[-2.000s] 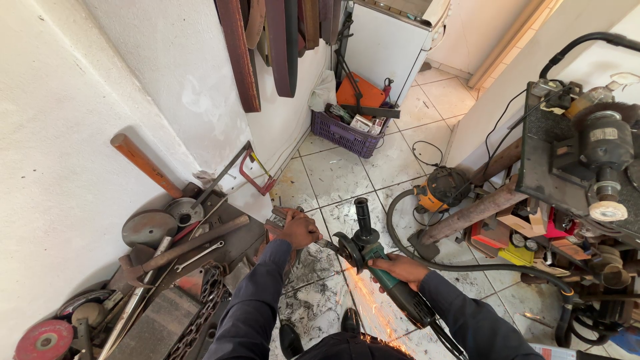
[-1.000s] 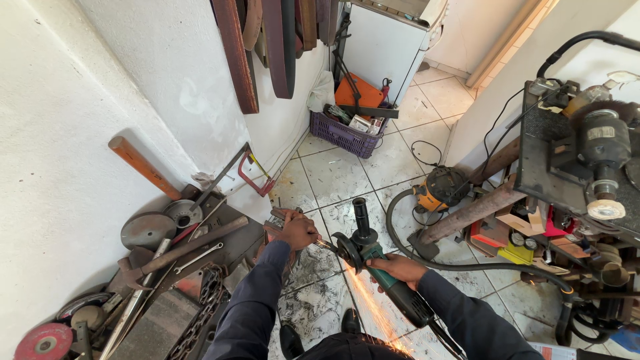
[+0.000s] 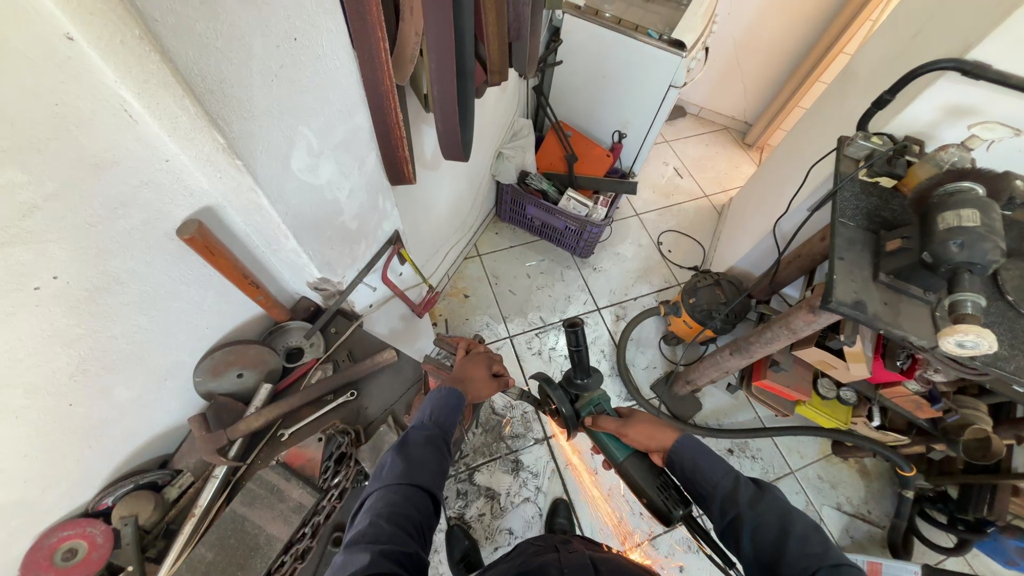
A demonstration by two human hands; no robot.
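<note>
My right hand [image 3: 636, 434] is closed around the green and black body of an angle grinder [image 3: 620, 448], whose black side handle points up and away. The disc guard [image 3: 555, 404] faces left, and orange sparks [image 3: 596, 488] stream from it down toward the floor by my shoes. With my left hand [image 3: 478, 372] I grip a small metal workpiece [image 3: 523, 395], its end against the grinder's disc. Under that hand are the rusty metal jaws of what looks like a vise [image 3: 437, 368], mostly hidden by my hand and sleeve.
At left, a bench holds a hammer [image 3: 210, 438], a combination wrench [image 3: 318, 415], a chain [image 3: 336, 472] and discs. A hacksaw [image 3: 412, 280] hangs near the wall corner. Ahead stands a purple crate [image 3: 552, 220]. A shop vacuum [image 3: 704, 308], its hose [image 3: 768, 432] and a bench-mounted motor [image 3: 962, 228] are at right.
The spark stream has varied in shape and brightness. Both hands and the grinder stay in nearly the same place.
</note>
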